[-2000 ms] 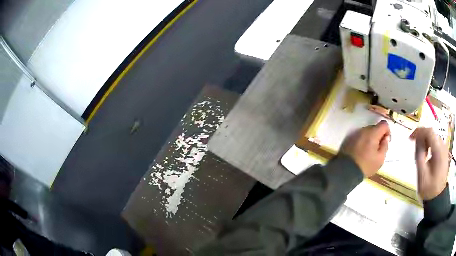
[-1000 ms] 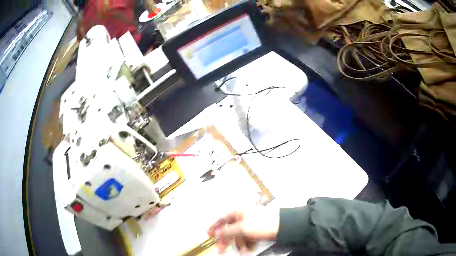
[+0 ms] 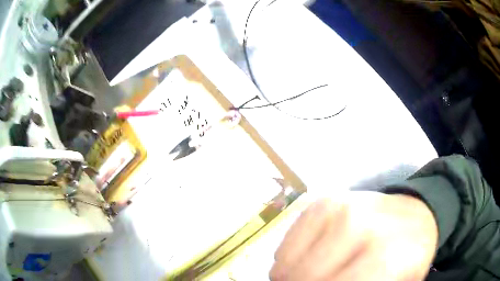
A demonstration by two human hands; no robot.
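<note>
My right hand (image 3: 353, 239) is at the lower right, blurred, back of the hand up. Its fingertips are hidden, so I cannot tell whether it holds anything. My left hand is out of the picture. Thread snips with dark pointed blades (image 3: 182, 148) lie on the white paper (image 3: 219, 186), beside black handwriting. A thin black cord (image 3: 285, 103) is looped on the white table beyond the paper's taped edge. The white sewing machine head (image 3: 52, 233) is at the lower left, with a yellow warning plate (image 3: 140, 145) beside it.
A pink stick (image 3: 138, 114) lies by the yellow plate. Yellow-brown tape (image 3: 263, 148) frames the paper. The white table (image 3: 351, 131) curves away to a dark area on the right. Brown cloth (image 3: 485, 24) shows at the top right corner.
The view has moved closer over the paper, and the screen has left it. My right hand shows larger and further right in the picture. The snips still lie on the paper.
</note>
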